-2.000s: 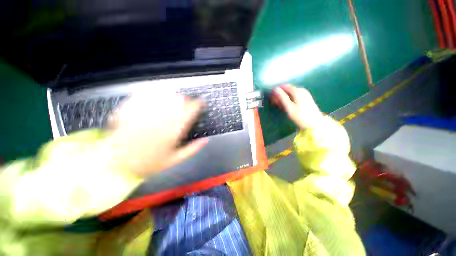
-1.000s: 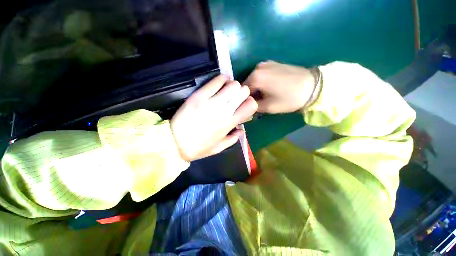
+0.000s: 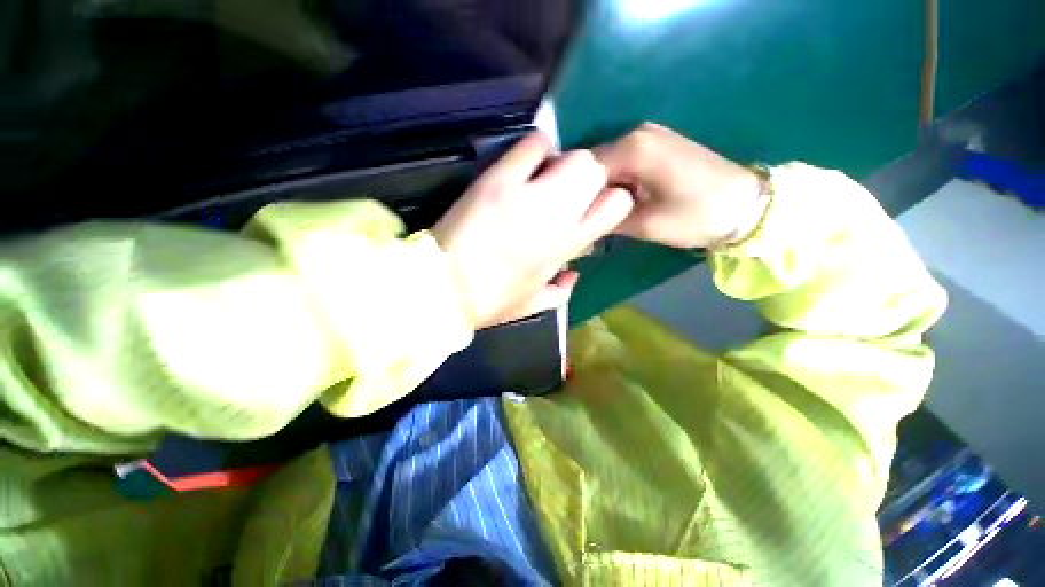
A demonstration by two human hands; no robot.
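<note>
An open laptop (image 3: 510, 355) with a dark base and a large black screen (image 3: 287, 103) lies in front of me. My left hand (image 3: 533, 224) reaches across the base to its right edge, fingers bent. My right hand (image 3: 670, 189) is beside that edge, fingers curled and touching my left fingers. Any small piece between the fingertips is hidden, so I cannot tell what either hand holds. My left sleeve and hand cover most of the keyboard. A red pad (image 3: 218, 477) shows under the laptop's front left.
The green bench (image 3: 745, 80) extends right and behind the laptop, with a brown strip (image 3: 929, 69) across it. A pale box-like surface (image 3: 985, 247) stands at the right. Blurred blue and shiny items (image 3: 951, 510) are at the lower right.
Two seconds ago the hands were apart over a grey laptop with small plugs at its right edge. Now they meet at a dark laptop's edge; since one second ago, the view has shifted slightly.
</note>
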